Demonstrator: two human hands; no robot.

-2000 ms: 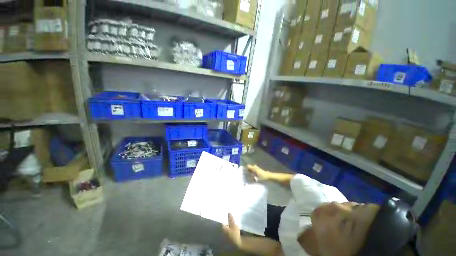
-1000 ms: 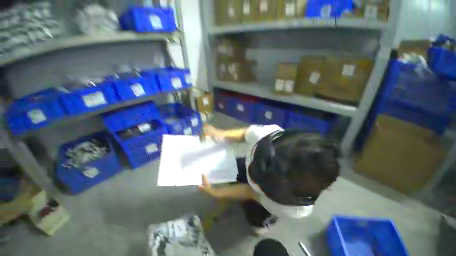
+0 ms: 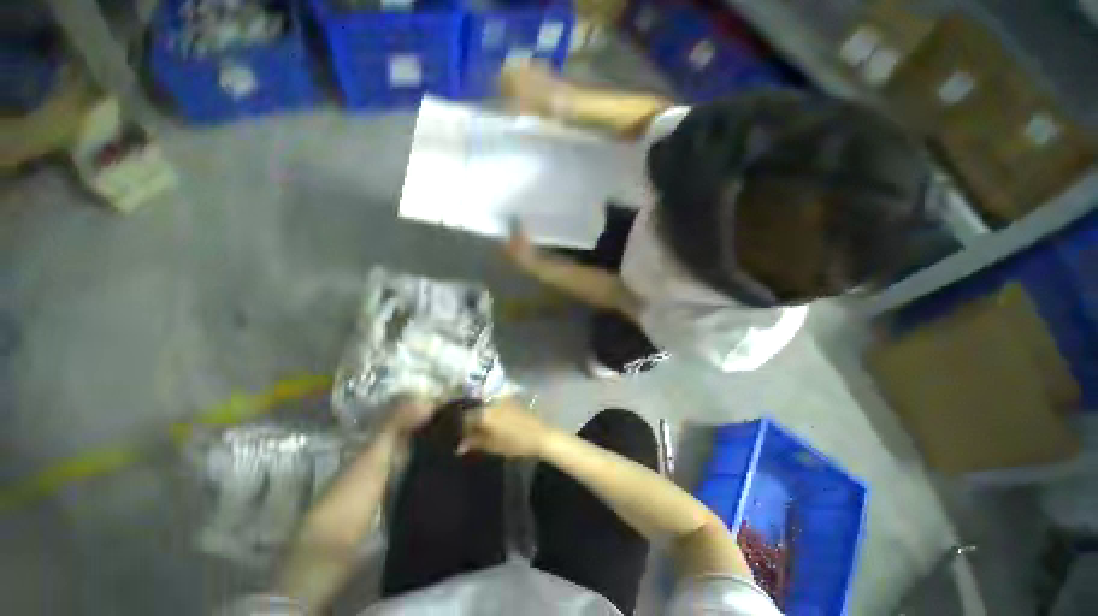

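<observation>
A clear plastic bag of parts lies on the floor in front of my knees, shiny with white and dark pieces. My left hand is at the bag's near edge, blurred; I cannot tell whether it grips the plastic. My right hand is at the bag's near right corner by my knee, its fingers bent; its hold is also unclear. A second, flatter bag with whiter contents lies to the left, beside my left forearm.
A crouching person holds white sheets beyond the bag. A blue crate with red parts stands at right. Blue bins and a small open carton are at the back. A yellow line crosses the floor.
The view has tilted down to the floor and my lap. Both my hands have come into view at the bag. The other person still holds the sheets, head bent down.
</observation>
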